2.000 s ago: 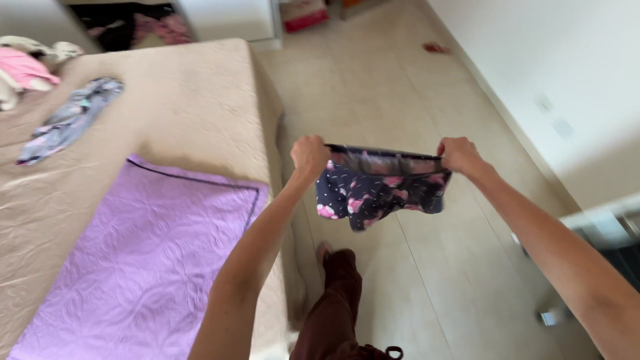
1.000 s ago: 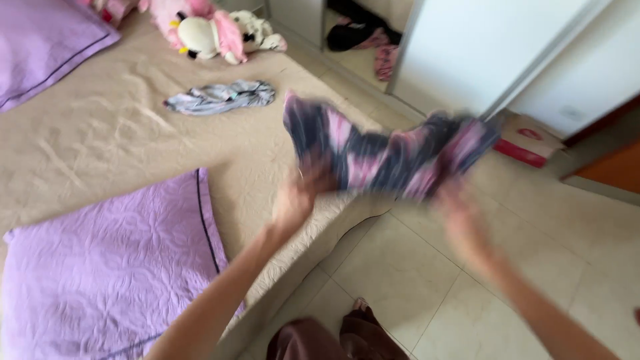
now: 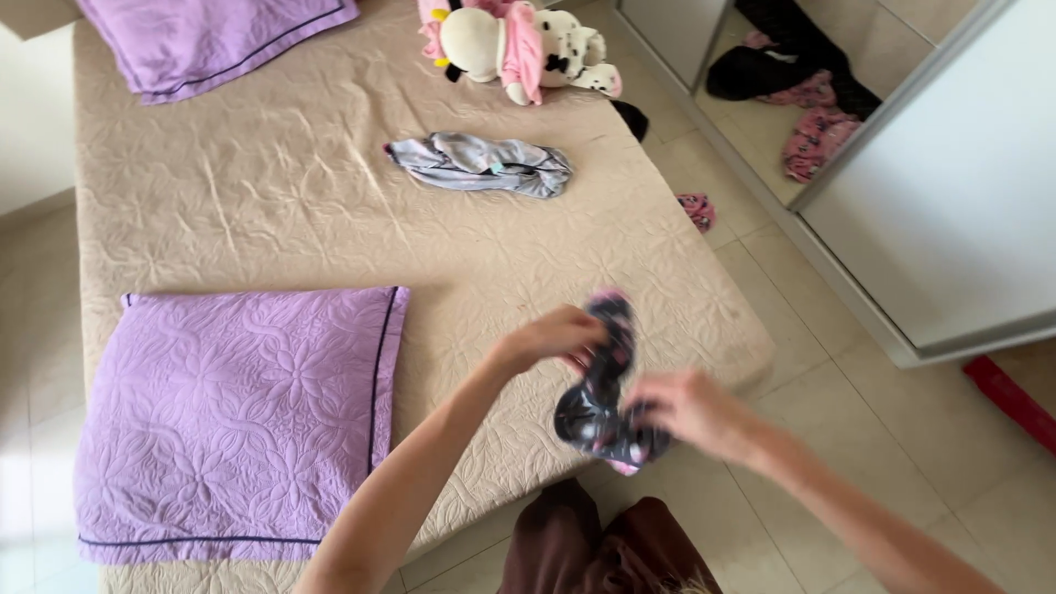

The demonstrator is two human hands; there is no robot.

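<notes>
A dark floral garment (image 3: 606,396), bunched and slightly blurred, hangs over the near right corner of the bed. My left hand (image 3: 557,337) grips its upper part, fingers curled around the cloth. At its lower right part is my right hand (image 3: 689,408), holding the fabric between thumb and fingers. Farther back on the beige quilted bedspread (image 3: 272,206) lies a crumpled grey patterned garment (image 3: 487,163), touched by neither hand. A purple quilted pillow (image 3: 239,421) with dark piping lies left of my left arm.
A plush cow (image 3: 511,49) in pink lies at the bed's far edge, a second purple pillow (image 3: 223,41) at the far left. Right of the bed stand sliding wardrobe doors (image 3: 932,190), one mirrored. Pink patterned cloth (image 3: 697,211) is on the tiled floor, and a red object (image 3: 1011,400) lies at right.
The dark floral garment was stretched wide between my hands two seconds ago; now it is bunched, with my hands closer together. The view has swung toward the bed.
</notes>
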